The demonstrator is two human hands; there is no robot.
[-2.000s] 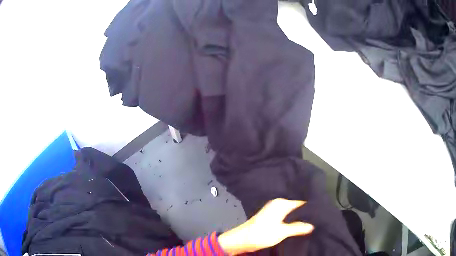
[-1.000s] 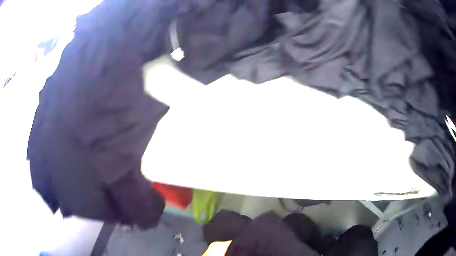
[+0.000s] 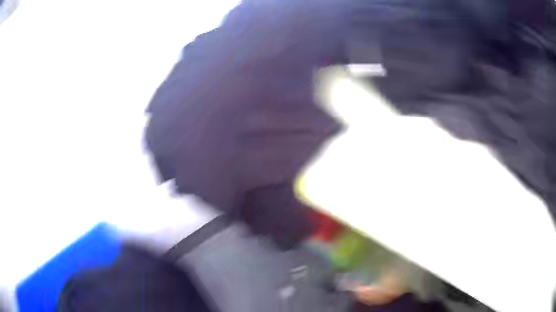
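The picture is blurred. A dark garment (image 3: 244,134) hangs over the far left edge of the white table (image 3: 414,183), its lower end hanging above the floor. A small blurred skin-toned patch at the bottom, right of centre, seems to be my left hand (image 3: 383,291), close to dark cloth in front of me. Its fingers cannot be made out. My right hand is out of the picture.
Dark garments (image 3: 481,79) are heaped along the table's far right side, with a white tag (image 3: 367,69). A blue bin (image 3: 67,262) and a dark cloth heap (image 3: 134,283) are low left. Red and green things show under the table edge. The floor is grey.
The view has swung right and then partly back left. The dark garment that lay across the middle to my lap now hangs on the table's far left part. The hand is smaller and lower.
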